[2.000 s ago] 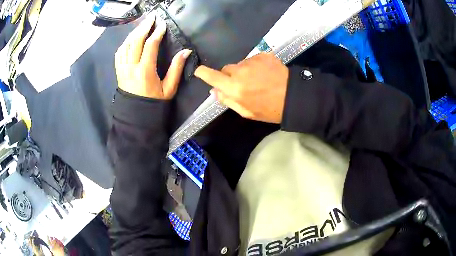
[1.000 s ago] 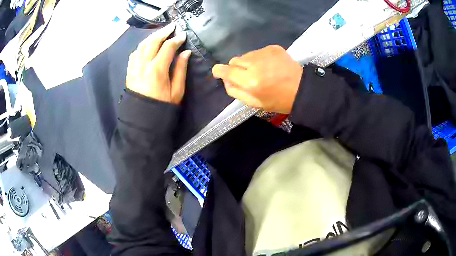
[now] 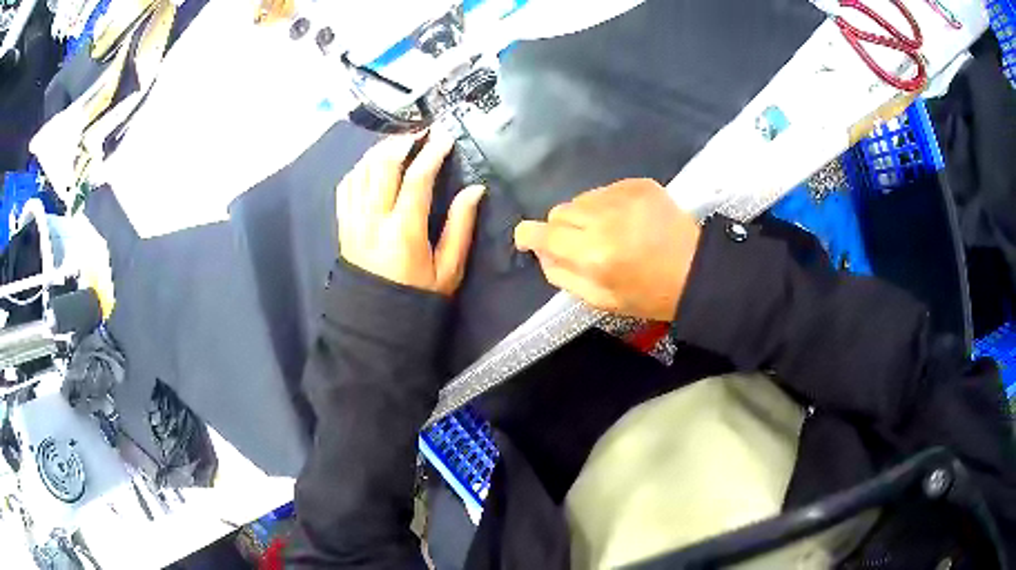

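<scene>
A large dark garment panel (image 3: 279, 323) lies spread over the white table. My left hand (image 3: 390, 212) lies flat on it, thumb apart, fingertips close to the presser foot and needle area (image 3: 474, 87). My right hand (image 3: 624, 245) is curled, with thumb and forefinger together on the cloth to the right of my left hand, near the table's front edge. It seems to pinch the cloth; its fingers hide the hold. A seam or folded edge in the cloth runs from the presser foot down between my hands.
Red scissor handles (image 3: 886, 45) lie at the upper right. A measuring tape (image 3: 518, 343) runs along the table's front edge. Blue crates (image 3: 897, 145) stand at the right and below the edge (image 3: 462, 451). A crumpled dark bundle (image 3: 178, 434) lies at the left beside a round-patterned grey part (image 3: 58, 468).
The view has shifted, bringing the red handles fully into sight. My right forefinger, extended earlier, is now drawn in against the thumb. My left hand remains flat near the presser foot.
</scene>
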